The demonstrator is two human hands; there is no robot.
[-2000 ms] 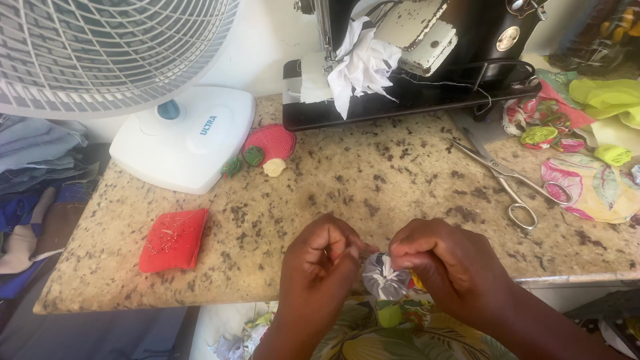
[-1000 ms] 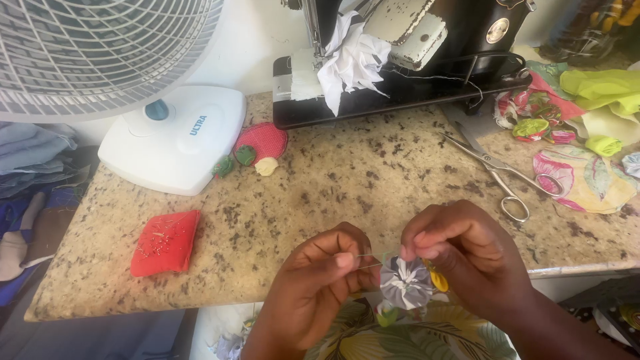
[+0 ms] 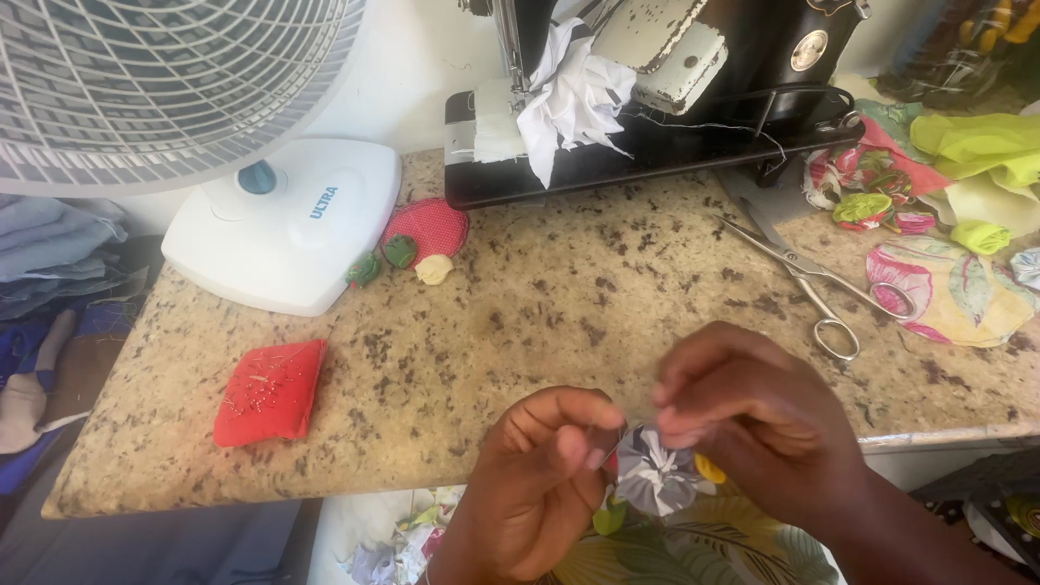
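A gathered grey-and-white fabric rosette (image 3: pixel 656 473) hangs between my hands, just past the counter's front edge. My left hand (image 3: pixel 552 479) is at its left side, thumb and fingertips close together near its rim; a fine thread was visible there a moment ago. My right hand (image 3: pixel 756 422) is curled above its right side, thumb and fingers pinched, slightly blurred; what lies in the pinch cannot be made out. A yellow fabric piece (image 3: pixel 709 469) shows under the right fingers, and a lime green piece (image 3: pixel 609 517) below the left ones.
A red pincushion (image 3: pixel 270 393) with pins lies on the granite counter (image 3: pixel 520 325) at left. Metal scissors (image 3: pixel 804 272) lie at right beside floral fabric circles (image 3: pixel 946 288). Behind stand a fan (image 3: pixel 284 223) and a black sewing machine (image 3: pixel 650 154) with white cloth (image 3: pixel 569 101) at its needle.
One second ago a thread was stretched between my hands above the rosette; it no longer shows clearly. The rosette's gathered face is turned more toward the view than two seconds ago.
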